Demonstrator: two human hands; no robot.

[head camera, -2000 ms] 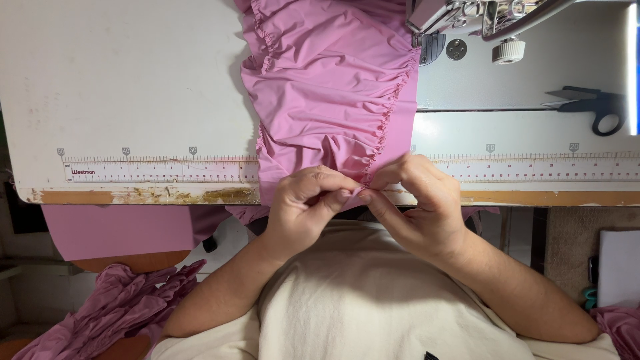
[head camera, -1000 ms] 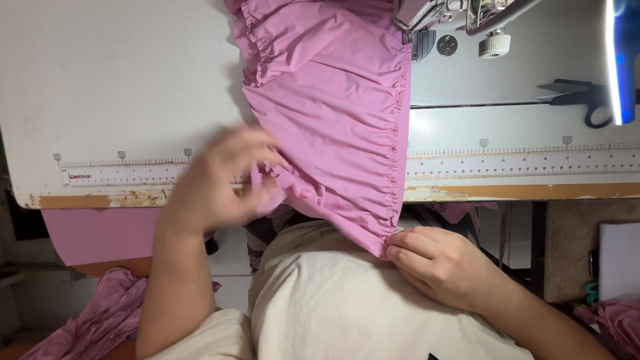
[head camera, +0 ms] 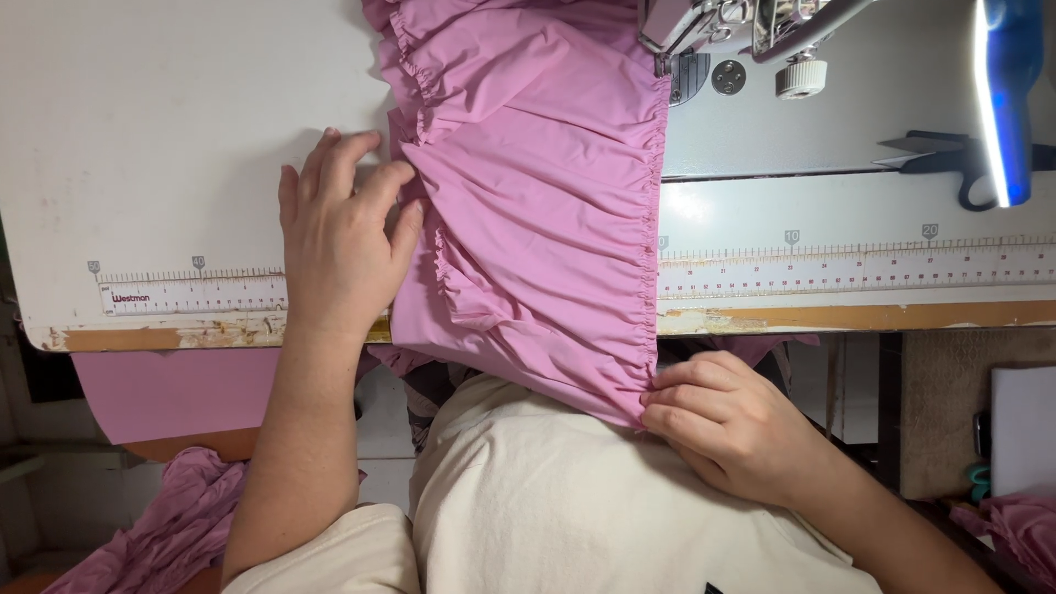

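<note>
A gathered pink fabric piece (head camera: 536, 190) runs down the table from beside the sewing machine's presser foot (head camera: 662, 64) and over the front edge. My right hand (head camera: 726, 421) pinches its lower right corner, at the end of the gathered seam, just below the table edge. At the fabric's left edge, my left hand (head camera: 351, 223) lies over the table with fingers spread and bent, thumb and index finger at the cloth. Whether these two fingertips grip any of it I cannot tell.
Black-handled scissors (head camera: 969, 161) lie at the right beneath a bright lamp (head camera: 1002, 99). A ruler strip (head camera: 866, 272) runs along the table's front edge (head camera: 825, 316). More pink fabric (head camera: 177, 396) hangs below the table at left, above a crumpled pink heap (head camera: 165, 520).
Both hands were together at the seam near the table edge. My left hand has since moved left to the fabric's other edge; my right hand has drawn the corner down toward me.
</note>
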